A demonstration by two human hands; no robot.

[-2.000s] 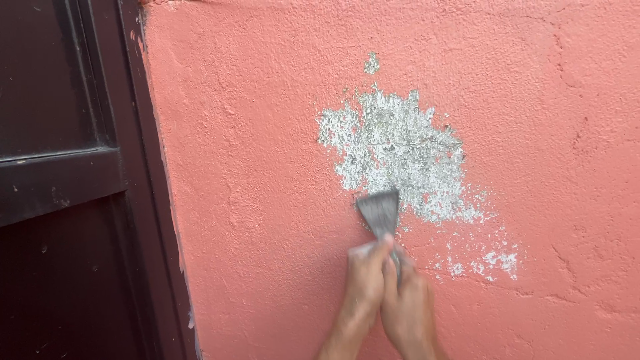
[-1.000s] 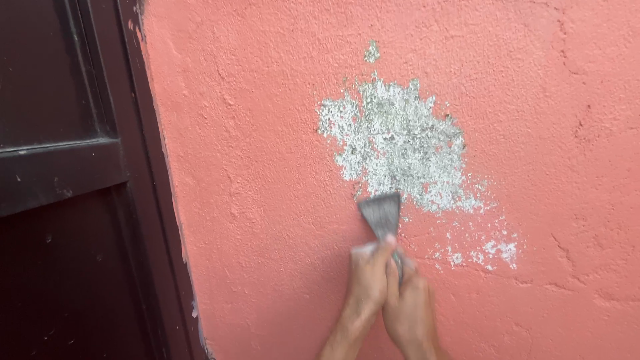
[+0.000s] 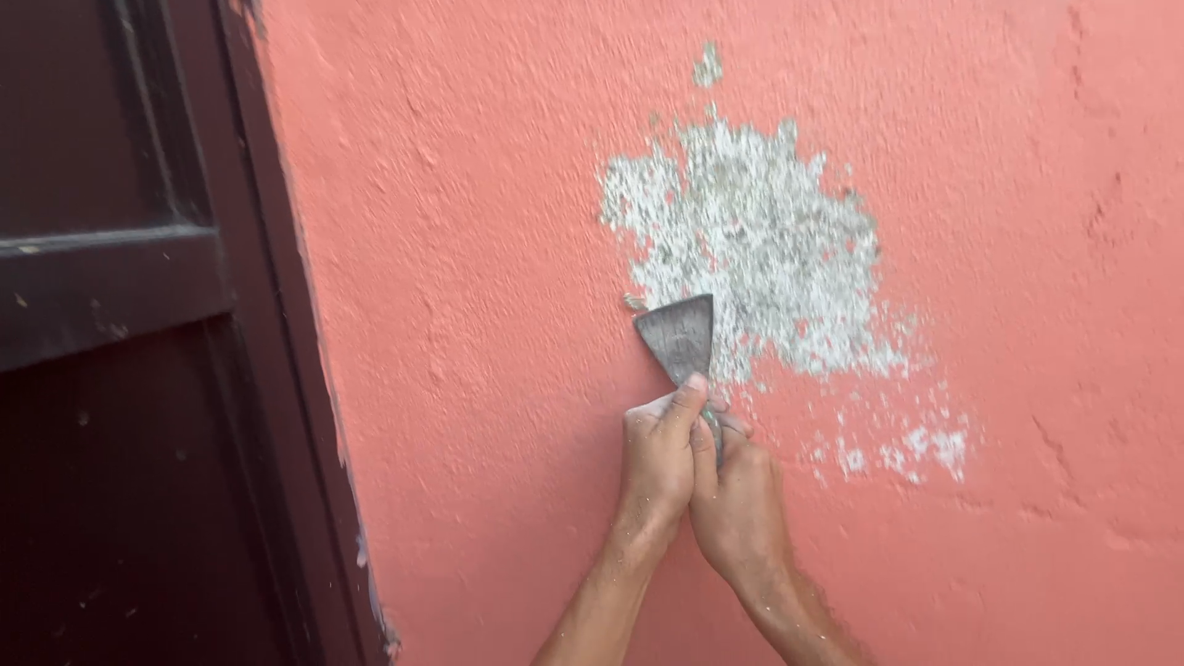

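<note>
A metal putty knife (image 3: 680, 335) lies with its wide blade edge at the lower left border of a bare, whitish-grey patch (image 3: 777, 250) on a pink painted wall (image 3: 481, 277). My left hand (image 3: 659, 453) is closed around the tool near the base of the blade, its thumb on the metal. Just right of it and touching it, my right hand (image 3: 740, 490) grips the greenish handle (image 3: 712, 430). Much of the handle is hidden by the fingers. White dust coats some of the fingers.
At the left stands a dark brown panelled door (image 3: 111, 287) in its frame, with a rough paint edge beside the wall. Smaller white flecks (image 3: 925, 449) mark the wall at the lower right of the patch, and a small bare spot (image 3: 708, 67) lies above it.
The blade is tilted more to the left than a second ago. Both hands keep their hold on the putty knife.
</note>
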